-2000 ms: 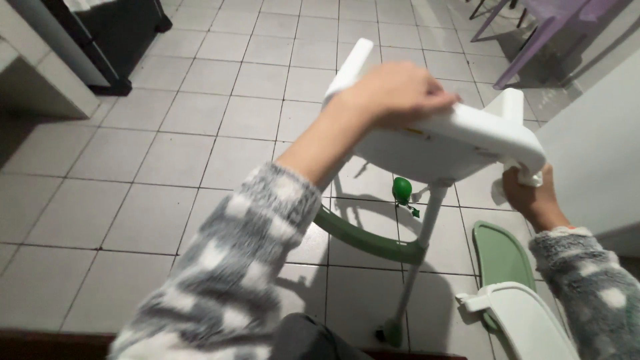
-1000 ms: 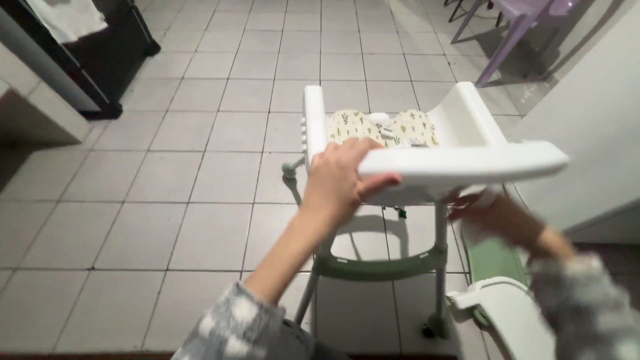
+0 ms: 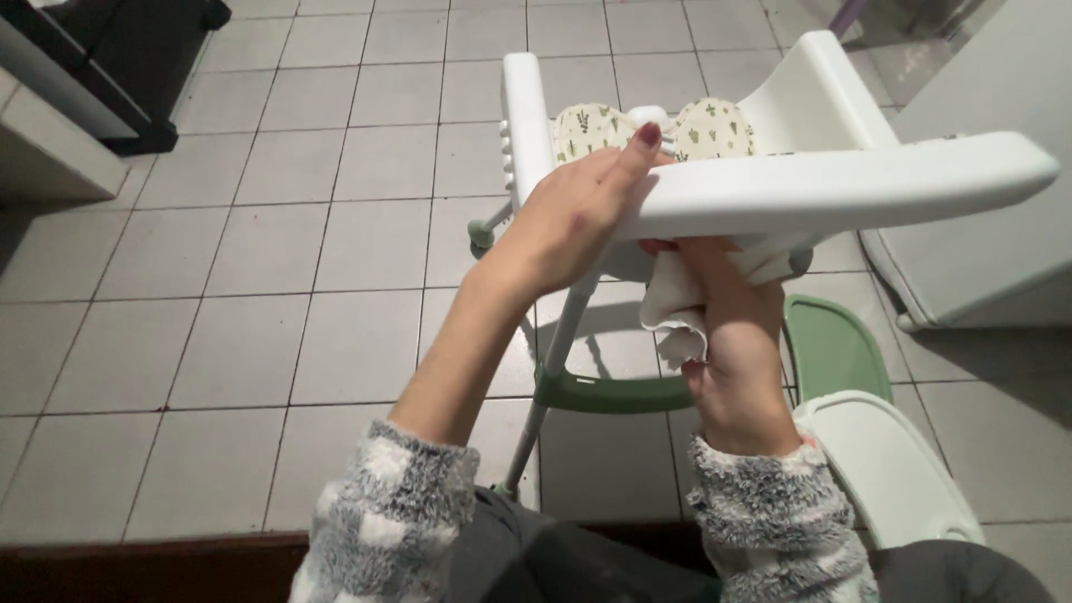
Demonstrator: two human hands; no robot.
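A white plastic high chair (image 3: 837, 188) with a cactus-print seat pad (image 3: 716, 130) stands before me on grey legs joined by a green crossbar (image 3: 620, 394). My left hand (image 3: 578, 209) grips the near left end of its white backrest or frame edge, thumb on top. Under that edge, my right hand (image 3: 741, 343) holds a crumpled white cloth (image 3: 674, 293) against the underside; some of its fingertips are hidden by the frame and cloth.
A green tray (image 3: 837, 347) and a white tray (image 3: 896, 477) lie on the tiled floor (image 3: 360, 335) at the right. A white appliance or cabinet (image 3: 997, 167) stands at far right, a black-framed item (image 3: 134, 67) at upper left. A small green caster (image 3: 481, 238) shows on one leg.
The high chair has turned from its tilted pose two seconds ago, and its seat pad now shows. My right hand has moved left beneath the white edge, with the cloth in it.
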